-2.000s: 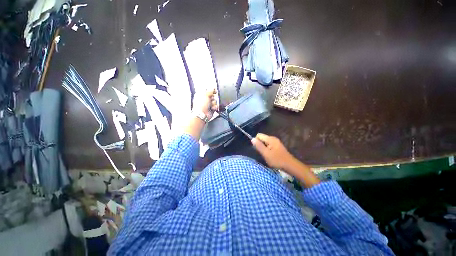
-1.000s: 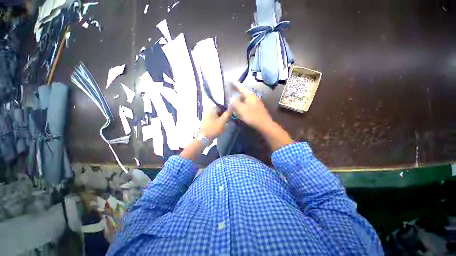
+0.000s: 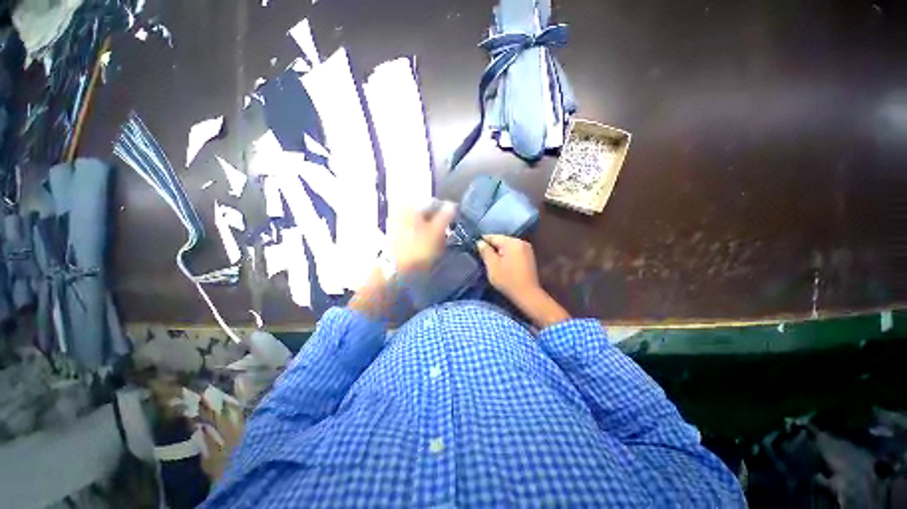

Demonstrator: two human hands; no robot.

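Note:
A folded denim stack (image 3: 503,211), pale blue-grey, lies on the table close in front of my body, its lower part partly covered by my hands. A dark tie strip (image 3: 463,236) crosses its middle between my hands. My right hand (image 3: 511,265) pinches the strip at the stack's middle. My left hand (image 3: 421,239) is blurred at the left side of the stack; its fingertips are at the strip, and its hold is unclear.
A tied bundle (image 3: 525,94) and a small open box (image 3: 589,167) of tiny pale bits lie beyond the stack. White-faced pieces (image 3: 400,129), paper scraps (image 3: 206,137) and a strip hank (image 3: 164,184) lie left. Large rolled bundles (image 3: 80,254) stand far left. The table edge (image 3: 716,326) runs near my body.
The strip was pulled out between both hands at first; my hands then came together over the stack. Now my right hand is lower and my left hand has moved slightly up and left.

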